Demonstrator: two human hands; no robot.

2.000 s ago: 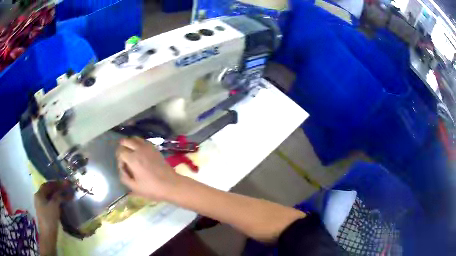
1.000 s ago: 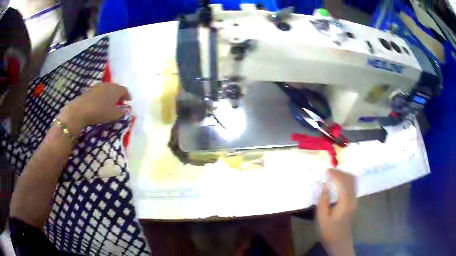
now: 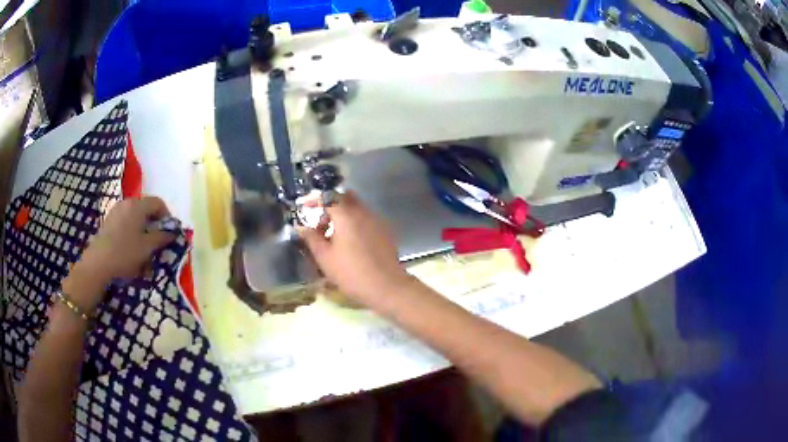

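The dark navy patterned fabric piece [image 3: 160, 358] with cream clover-like shapes lies over the left of the table and hangs over its front. Orange-red lining [image 3: 132, 168] shows along its right edge. My left hand [image 3: 130, 237] is closed on the fabric's edge. My right hand [image 3: 346, 246] is at the presser foot area of the white sewing machine [image 3: 467, 91], with a small white thing at its fingertips. The hand hides the needle. I cannot tell whether it grips the white thing.
Dark-handled scissors [image 3: 473, 195] lie under the machine arm, with a red fabric strip [image 3: 484, 239] knotted on them. The control panel [image 3: 672, 138] is at the head's right end. Yellow tape [image 3: 216, 194] is left of the bed. Blue bins [image 3: 155, 43] stand behind.
My right hand has moved from the table's front edge to the needle area. My left hand still holds the fabric, slightly lower in view. The view has shifted, so the machine sits further left than a second ago.
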